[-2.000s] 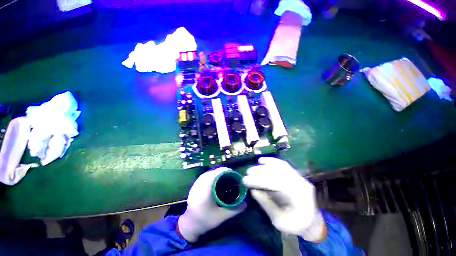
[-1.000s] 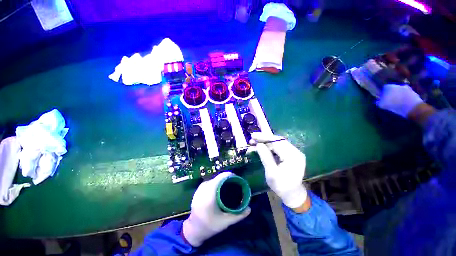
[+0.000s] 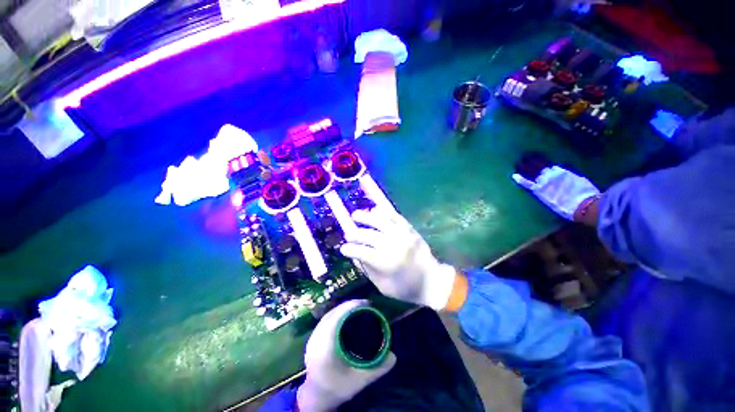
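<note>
The green circuit board (image 3: 278, 299) lies flat on the green bench in front of me, with three red-brown coils in a row on white bases and long white bars below them. My left hand (image 3: 329, 362), in a white glove, holds a green round cup (image 3: 363, 337), dark inside, just below the board's near edge. My right hand (image 3: 396, 253), in a white glove, is over the board's right side and covers part of the bars. Its fingers are bent; whether it holds a brush cannot be seen.
Crumpled white cloths lie behind the board (image 3: 211, 170) and at left (image 3: 79, 322). A wrapped pinkish bundle (image 3: 377, 95) and a metal cup (image 3: 470, 106) with a thin stick stand behind. At right are another circuit board (image 3: 558, 87) and a person's gloved hand (image 3: 558, 189) and blue sleeve.
The view has turned to the right. My right hand has moved further over the board. Another circuit board now shows at right, where the person's hand was; that hand is now nearer the bench edge.
</note>
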